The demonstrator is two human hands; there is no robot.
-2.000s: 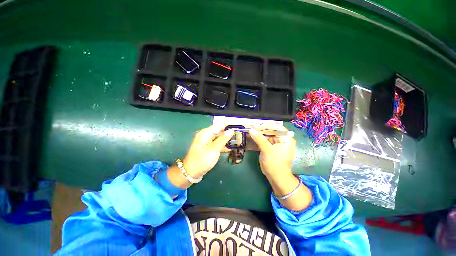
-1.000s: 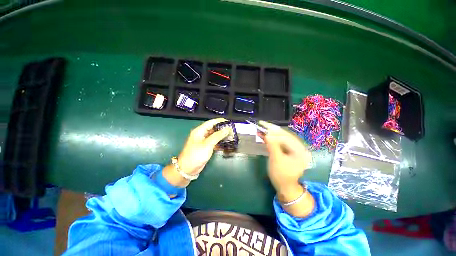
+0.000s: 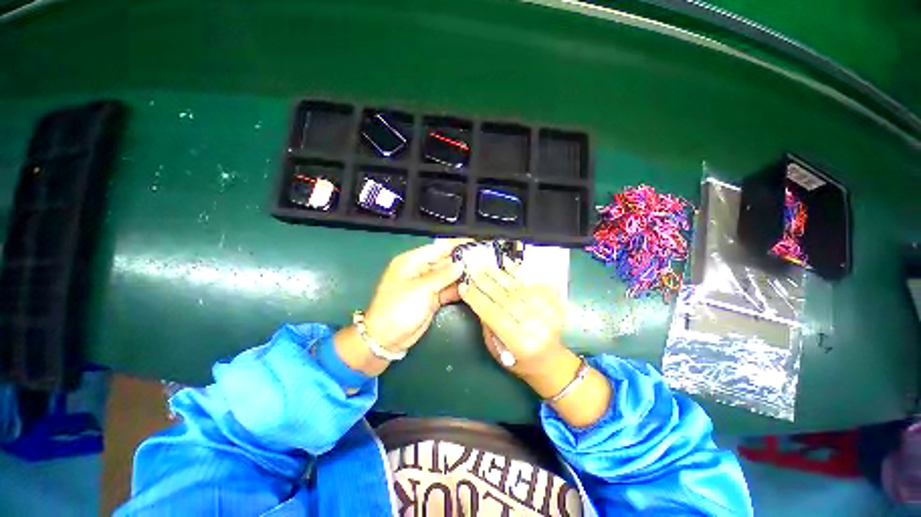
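Note:
My left hand point(image 3: 407, 294) holds a small black device housing point(image 3: 474, 249) at its fingertips, just below the black parts tray point(image 3: 432, 224). My right hand point(image 3: 517, 315) meets it there, fingers laid over the housing and hiding most of it. Small dark parts show at the right fingertips; I cannot tell whether they are the housing or a tool. A pale work pad point(image 3: 546, 271) lies under the hands. Black housings sit in several tray pockets, one with a red wire point(image 3: 448, 141), one with a blue edge point(image 3: 499, 204), two with white parts.
A tangled red-blue wire pile point(image 3: 643, 237) lies right of the tray. Further right are a clear plastic bag point(image 3: 737, 343) and a black parts bin point(image 3: 830, 227) with coloured wires inside. A second black tray point(image 3: 56, 242) stands at the far left.
My right hand has moved left from over the right of the pad and turned, so its fingers now meet my left hand at the housing. The thin tool no longer shows clearly.

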